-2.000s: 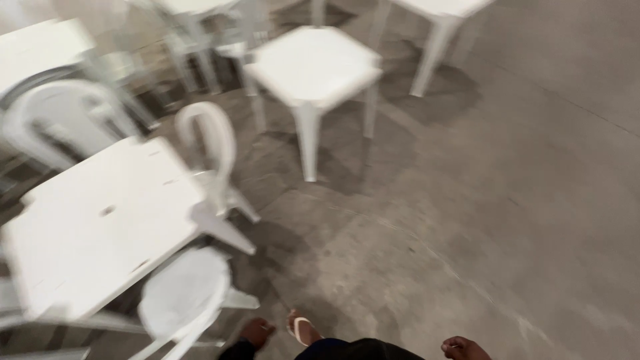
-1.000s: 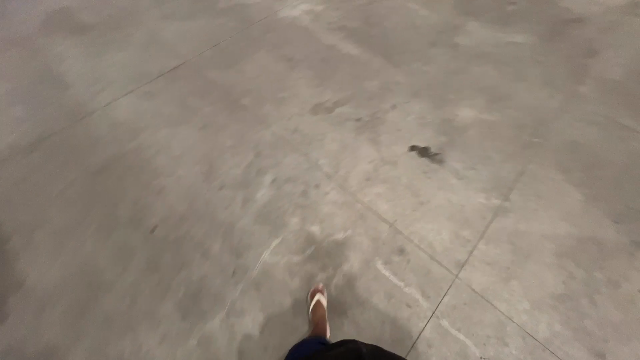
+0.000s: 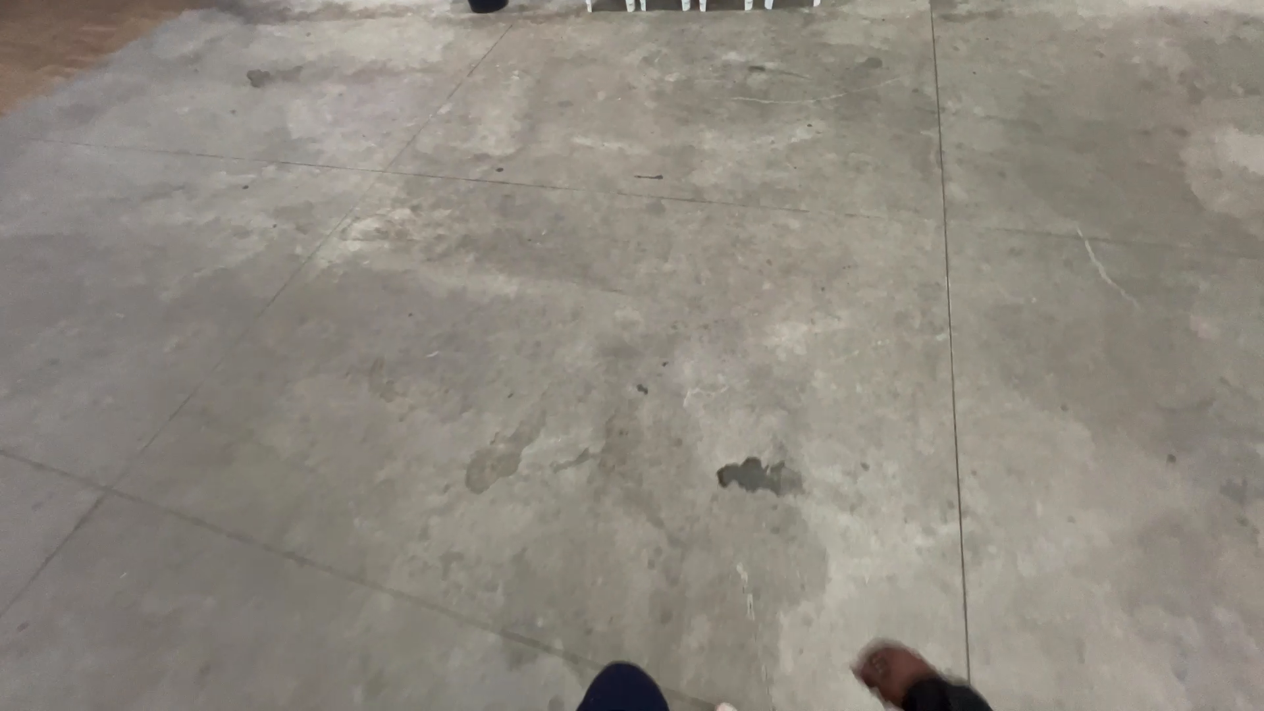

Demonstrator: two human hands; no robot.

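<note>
My right hand (image 3: 889, 670) shows at the bottom edge, right of the middle, below a dark sleeve cuff. It is blurred, its fingers look curled, and I cannot tell whether anything is in it. Bare concrete floor (image 3: 632, 326) lies around it, with a dark stain (image 3: 758, 476) ahead and to its left. My left hand is out of view. A dark blue clothed knee (image 3: 622, 688) rises at the bottom middle.
White legs of plastic furniture (image 3: 703, 5) stand at the far top edge, with a dark container (image 3: 487, 5) to their left. A brown floor area (image 3: 69, 39) fills the top left corner. Thin joint lines cross the concrete.
The view has swung away from the white plastic tables and chairs to open concrete. Both hands showed two seconds ago and neither one second ago; now the right hand is back in view.
</note>
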